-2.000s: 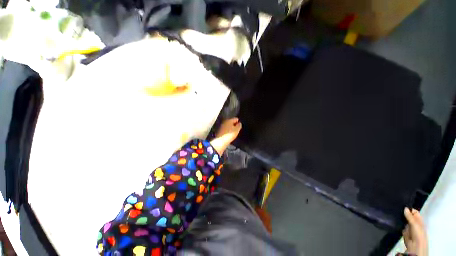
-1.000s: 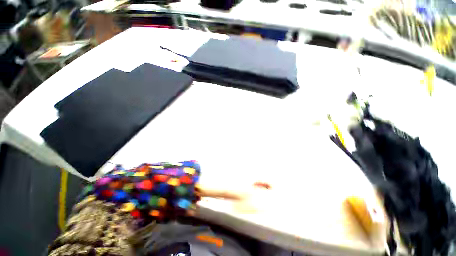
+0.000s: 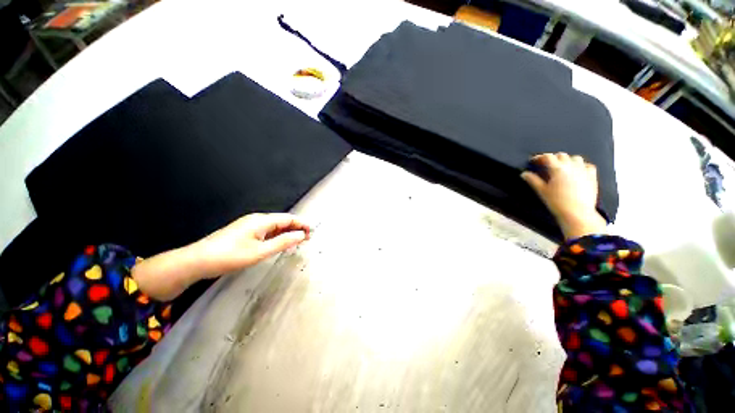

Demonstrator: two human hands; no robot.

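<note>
A thick stack of black panels point(image 3: 475, 89) lies at the far right on the pale work board. My right hand point(image 3: 568, 189) is on the stack's near edge, fingers over the top panel and thumb at its edge. A black stepped panel point(image 3: 185, 161) lies at the left. My left hand point(image 3: 246, 242) is over the near right edge of that panel, palm down, fingers slightly bent and pointing right, holding nothing that I can see. The stained pale work board point(image 3: 379, 306) lies between my hands.
A white-and-yellow tape roll point(image 3: 308, 82) and a thin black cord point(image 3: 310, 42) are at the far side, left of the stack. White pots point(image 3: 677, 298) and dark scraps stand at the right edge. Another table is behind, at the upper right.
The view has turned from the floor side to the table and moved closer to the stack. Both hands now show over the table, the right one on the stack. The glue bottle has left the view.
</note>
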